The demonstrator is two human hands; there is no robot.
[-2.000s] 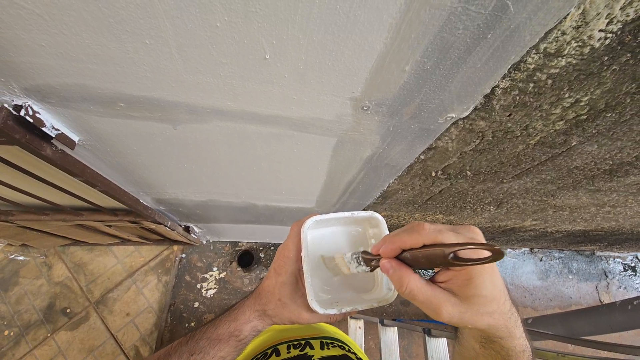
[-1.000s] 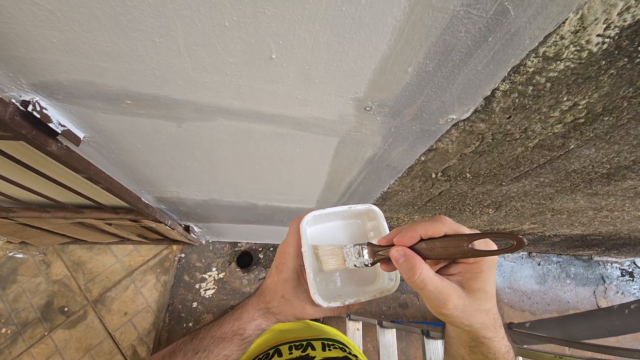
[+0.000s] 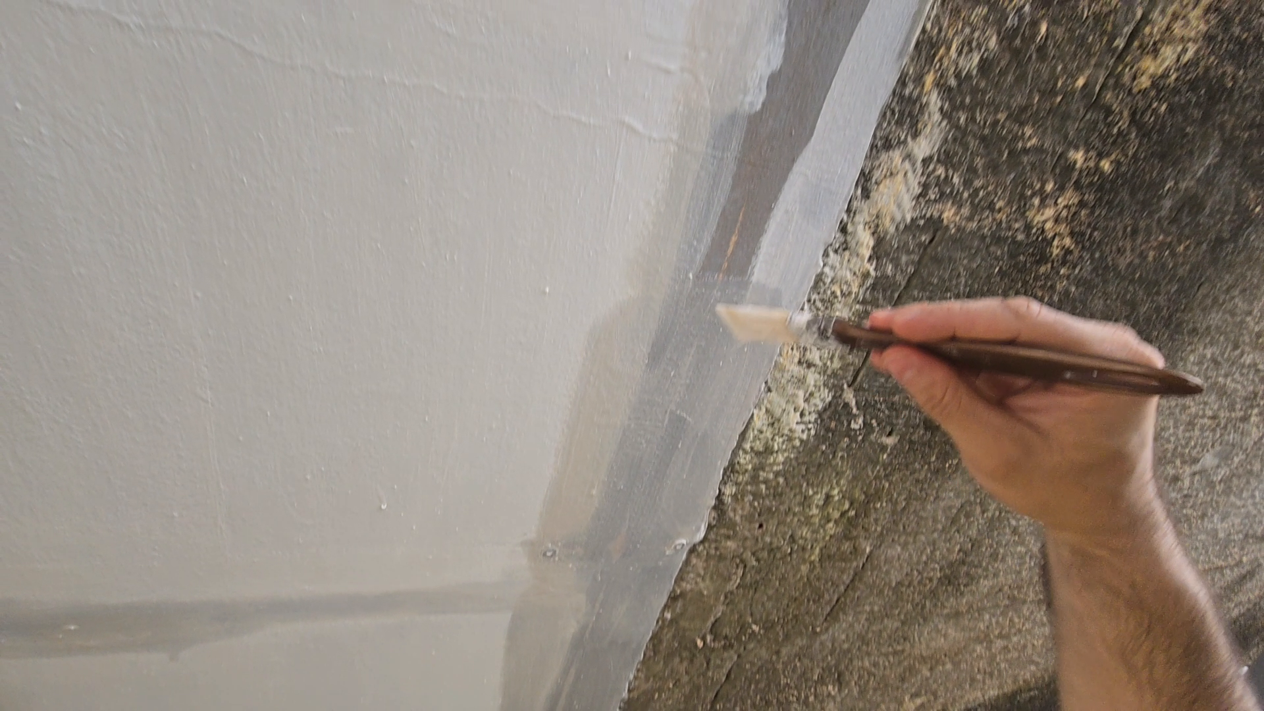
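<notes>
My right hand (image 3: 1027, 405) grips a paintbrush (image 3: 1027, 360) by its brown handle, at the right of the view. The pale, paint-wet bristles point left, over the grey strip at the edge of a light painted panel (image 3: 346, 296). Whether the bristle tips touch the surface cannot be told. Just above the bristles runs a darker brown-grey band (image 3: 780, 148) beside a lighter grey margin. Neither my left hand nor the white tub shows now.
A rough, stained masonry wall (image 3: 889, 553) meets the panel along a slanting edge and lies behind my right hand. Small screw heads (image 3: 550, 551) sit in the panel low down. A darker grey stripe (image 3: 247, 617) crosses it at the lower left.
The paintbrush was in the white tub; my right hand has brought it out to the panel's edge. The view has swung up the panel, leaving my left hand and the tub out of sight.
</notes>
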